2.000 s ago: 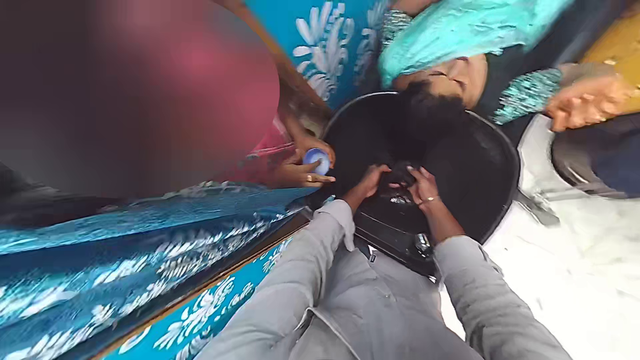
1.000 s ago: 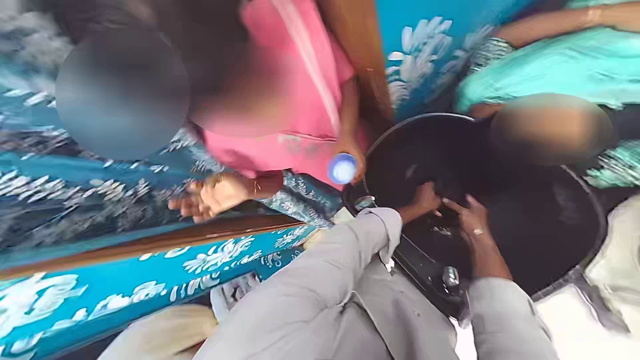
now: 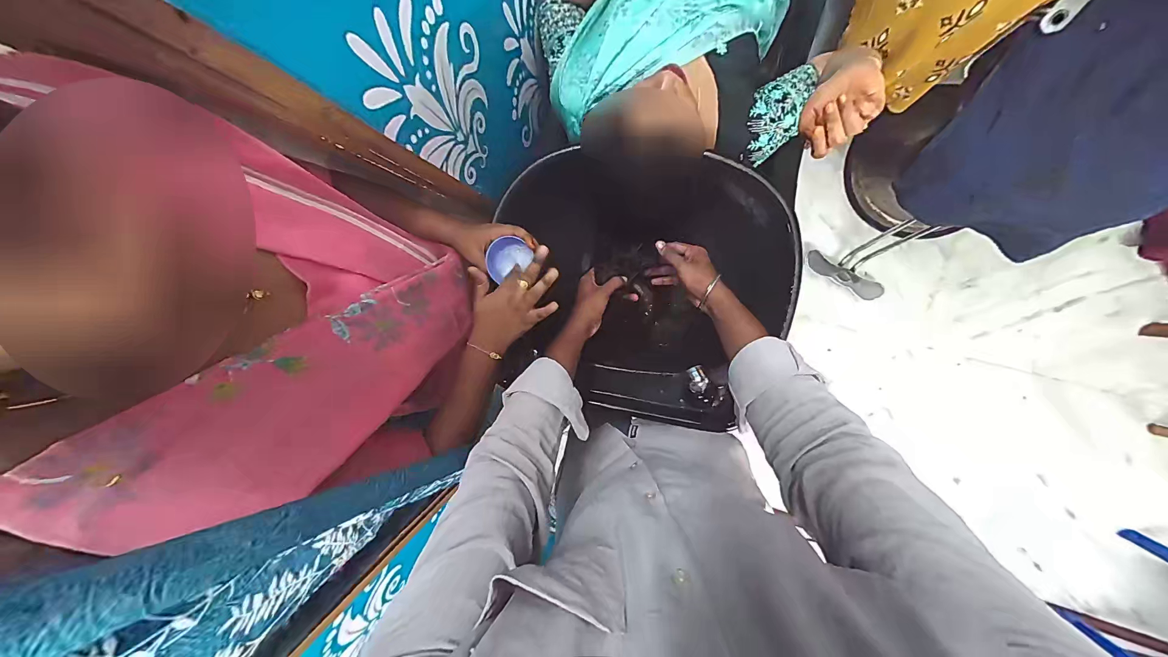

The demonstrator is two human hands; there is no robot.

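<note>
A black shampoo basin [image 3: 748, 210] lies before me, and a person in a turquoise scarf [image 3: 630, 46] leans back with the head over its far rim. Dark wet hair [image 3: 643, 283] hangs down inside the basin. My left hand [image 3: 598, 299] is at the left side of the hair, fingers bent around some strands. Across from it, my right hand [image 3: 686, 274], with a bracelet at the wrist, touches the hair's right side with its fingers partly spread. A chrome tap fitting [image 3: 698, 379] is on the near edge of the basin.
At the left, a person in pink clothing [image 3: 365, 365] holds a small blue bowl [image 3: 507, 259] with whitish contents at the basin's left rim. A dark seat [image 3: 876, 173] and a grey footrest [image 3: 844, 276] stand to the right on the pale floor [image 3: 922, 392].
The co-worker's free hand, held out to the left a second ago, is now at the blue bowl. My hands remain at the hair in the basin. The view has swung.
</note>
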